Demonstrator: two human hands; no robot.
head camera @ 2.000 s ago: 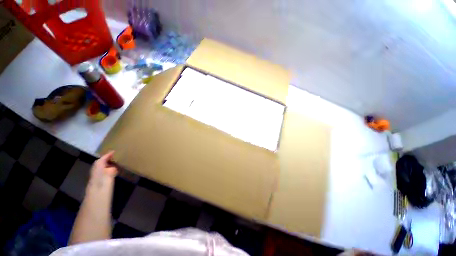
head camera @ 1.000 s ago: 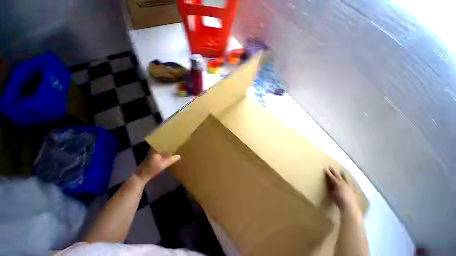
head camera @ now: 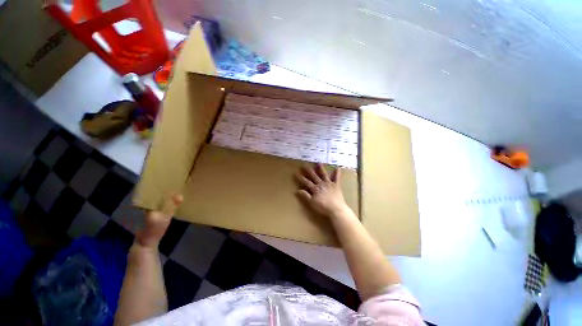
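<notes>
A large brown carton (head camera: 255, 194) stands on the white table with its flaps open. Rows of small white product boxes (head camera: 287, 127) fill it. My left hand (head camera: 159, 219) grips the lower corner of the raised left flap (head camera: 171, 137). My right hand (head camera: 321, 190) lies flat with fingers spread on the near flap, just below the white boxes, and holds nothing. The right flap (head camera: 389, 184) is folded outward. The far flap (head camera: 287, 94) stands partly raised along the wall side.
A red plastic stool (head camera: 131, 54), a red bottle (head camera: 143, 95) and a brown item (head camera: 108, 120) are at the table's left end. At right are an orange tape dispenser (head camera: 510, 156), a white roll (head camera: 538, 183) and a black bag (head camera: 556, 239). Blue bins (head camera: 80, 274) stand on the floor.
The view has swung back over the carton, and the white boxes show again. The near flap now lies outward. My right hand has moved from the far side onto it; my left hand still holds a flap.
</notes>
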